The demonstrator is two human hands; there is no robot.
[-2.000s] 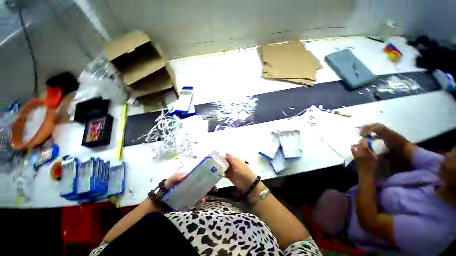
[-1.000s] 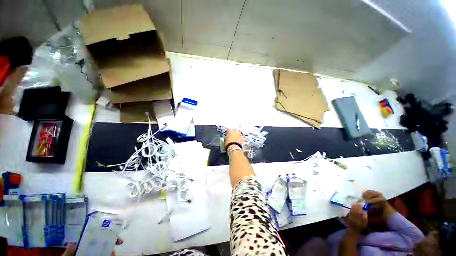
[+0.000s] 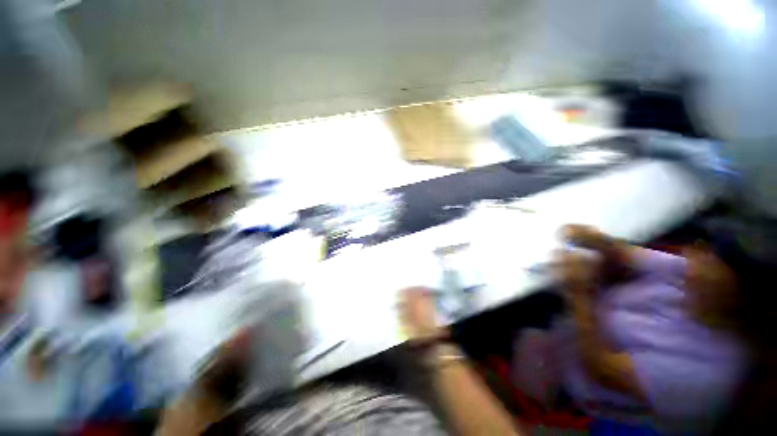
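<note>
The whole view is strongly blurred. My left hand is low and left of centre, at a pale grey, flat shape that looks like the retail box; its fingers are smeared. My right hand is over the bench's front part, left of some blurred standing boxes. Whether it holds anything cannot be told. A white heap of small pieces lies on the dark strip. The cable tangle is a pale smear to its left.
An open brown carton stands at back left. Flattened cardboard and a grey case lie at the back. Blue-edged boxes are at lower left. A person in purple works at the right.
My right hand has drawn back from the heap on the strip towards me. My left hand and the grey box have come up and right in the picture. The view has swung and blurred.
</note>
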